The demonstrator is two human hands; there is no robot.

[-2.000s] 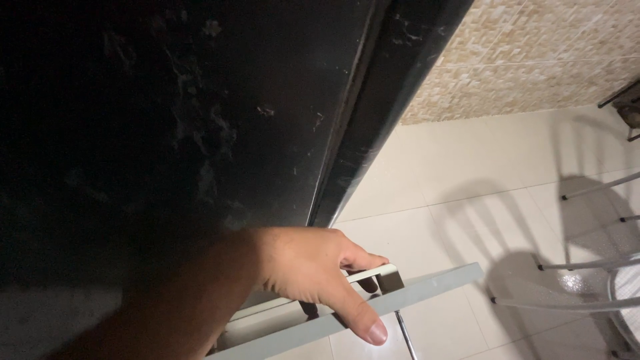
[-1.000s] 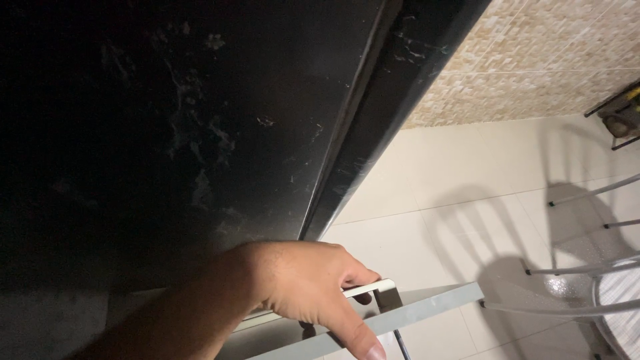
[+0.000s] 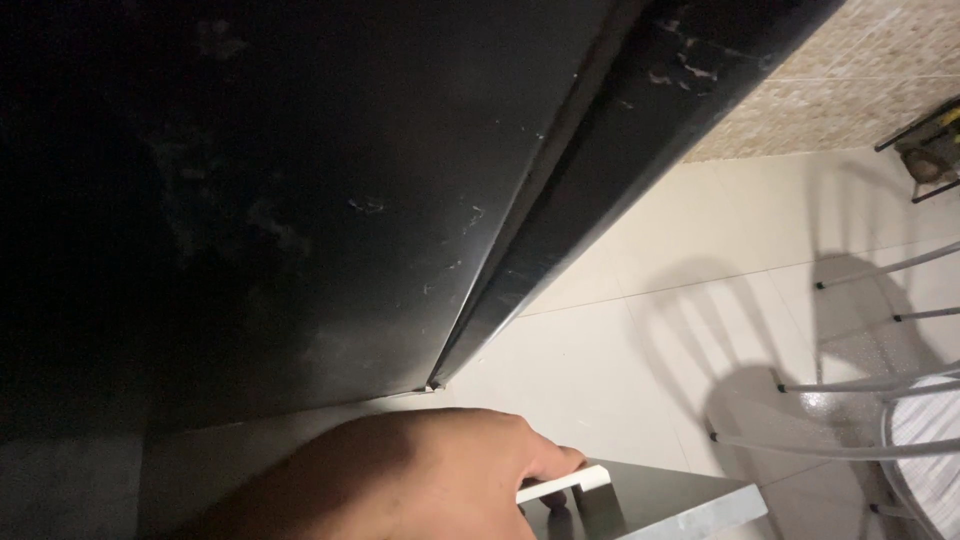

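From the bottom left, my left hand (image 3: pixel 457 476) reaches in with its back toward me. Its fingers are curled around a white-edged handle (image 3: pixel 564 484) fixed to a grey panel (image 3: pixel 667 491), and the thumb is cut off by the bottom of the view. The panel's broad face and its pale edge (image 3: pixel 709 514) show to the right of the hand. A large, scuffed black surface (image 3: pixel 300 210) with a raised black edge strip (image 3: pixel 600 172) fills the left and middle of the view, beyond the hand. My right hand is out of view.
Thin metal furniture legs (image 3: pixel 832 450) with dark tips stand at right, beside a round, pale striped surface (image 3: pixel 930 457). A dark-framed object (image 3: pixel 926 161) stands near the beige textured wall (image 3: pixel 825 97). Light tiles cover the floor (image 3: pixel 570 360), with chair-shaped shadows on it.
The grey panel was seen mostly along its edge; now more of its broad face shows beside my left hand. The hand has stayed on the handle and sits lower in view.
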